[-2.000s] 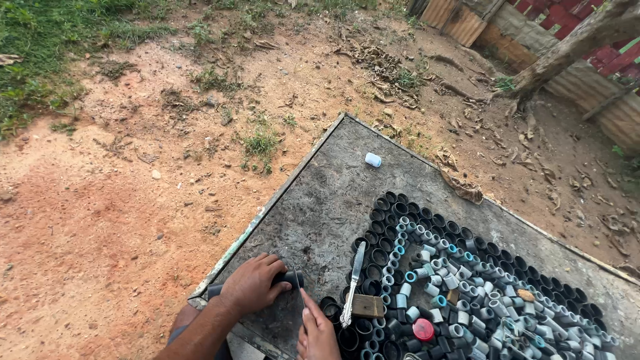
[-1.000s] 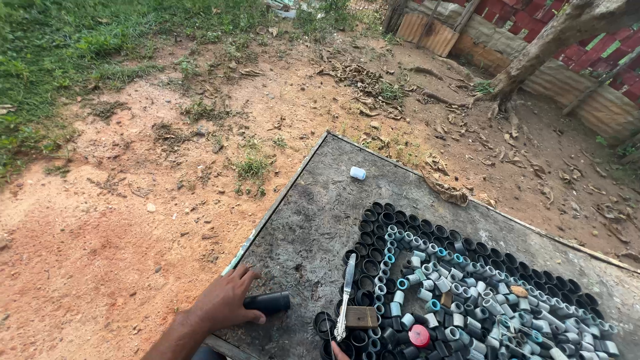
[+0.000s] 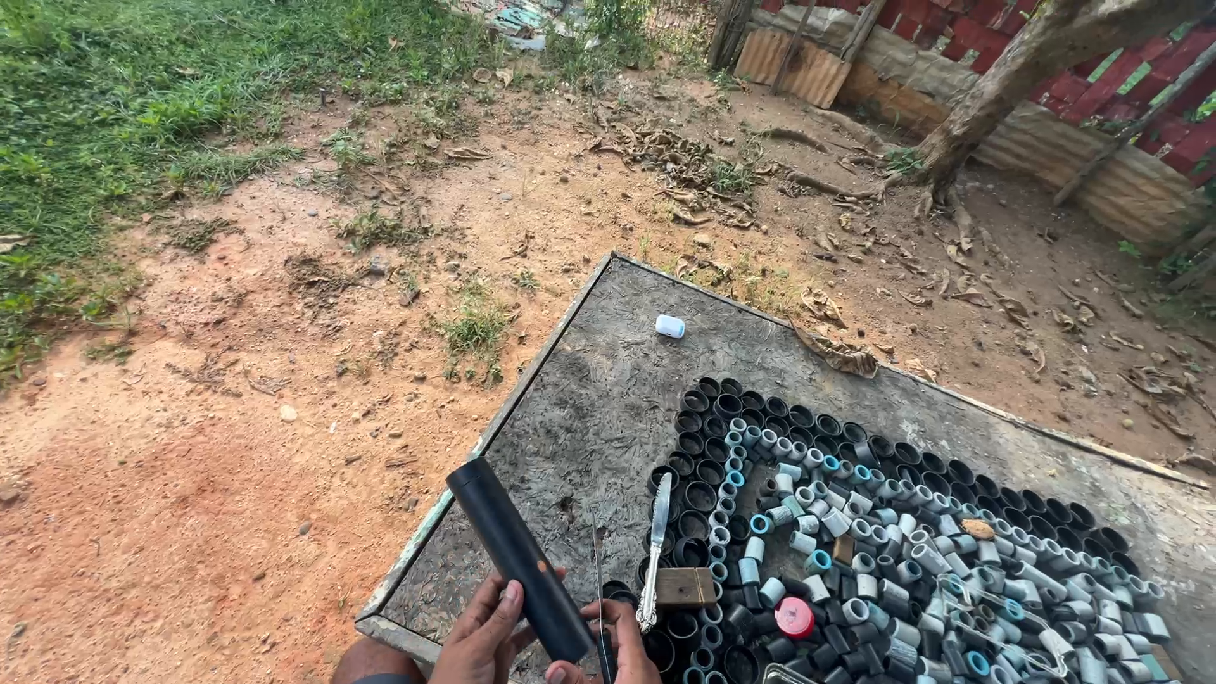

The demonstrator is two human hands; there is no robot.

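My left hand (image 3: 494,622) is closed around the lower part of a black plastic pipe (image 3: 518,556), which is tilted with its upper end over the table's left edge. My right hand (image 3: 617,636), at the pipe's lower end, holds a thin blade (image 3: 598,570) that points up; its handle is mostly hidden. Right of that hand, a table knife with an ornate handle (image 3: 657,541) lies by a small wooden block (image 3: 686,587). Black pipe rings (image 3: 700,496) stand in rows around many grey and blue short pipe pieces (image 3: 864,560). A red cap (image 3: 794,617) lies among them.
A small white container (image 3: 670,326) lies near the far corner of the weathered table (image 3: 608,380). Beyond the table are bare soil, dry leaves (image 3: 665,157), a tree trunk (image 3: 988,95) and a fence (image 3: 1130,85). My knee shows at the table's near left edge.
One second ago the pipe lay on the table under my left hand; now it is lifted and tilted. My right hand has come to its lower end with the blade.
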